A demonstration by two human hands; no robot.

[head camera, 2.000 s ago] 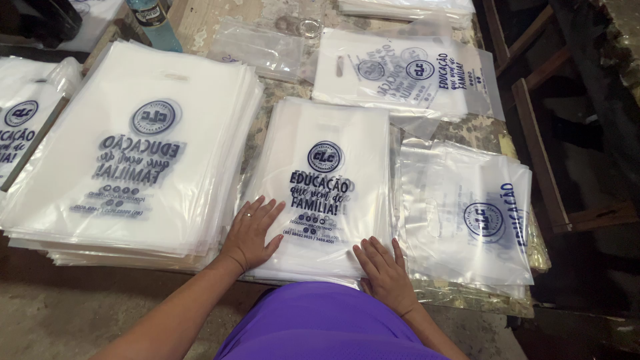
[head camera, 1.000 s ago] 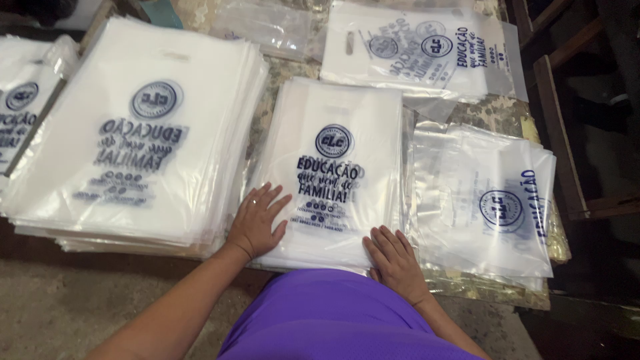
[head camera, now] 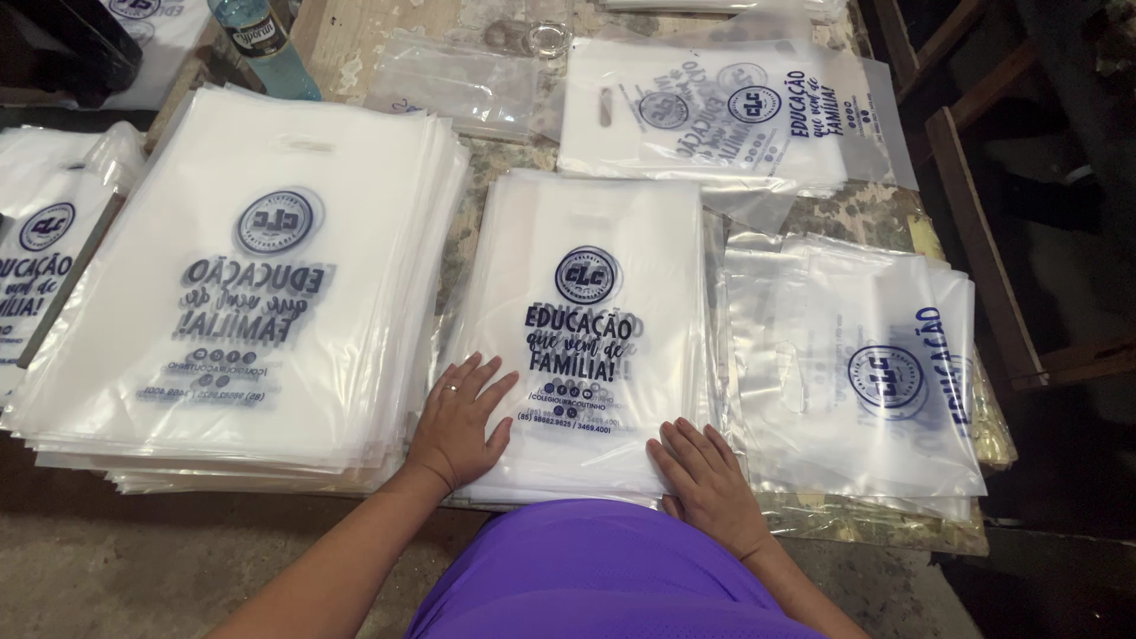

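A stack of printed translucent plastic bags (head camera: 568, 213) lies at the middle of the table's front edge, its dark blue print facing up. My left hand (head camera: 466, 422) rests with spread fingers on the stack's lower left edge; a ring is on one finger. At the lower right corner, my right hand (head camera: 707, 475) lies palm down, its fingertips on the bags and its thumb near the front edge. Neither hand grips anything. Close to my left hand is a taller stack of larger printed bags (head camera: 240, 160), whose lettering shows mirrored.
More printed bags (head camera: 825, 461) lie at the right edge, and others (head camera: 586, 89) sit sideways behind. An empty clear plastic bag (head camera: 453, 84) and a bluish bottle (head camera: 266, 53) are at the back. Further bags (head camera: 35, 177) lie far left. Wooden framing (head camera: 985, 248) stands right of the table (head camera: 843, 209).
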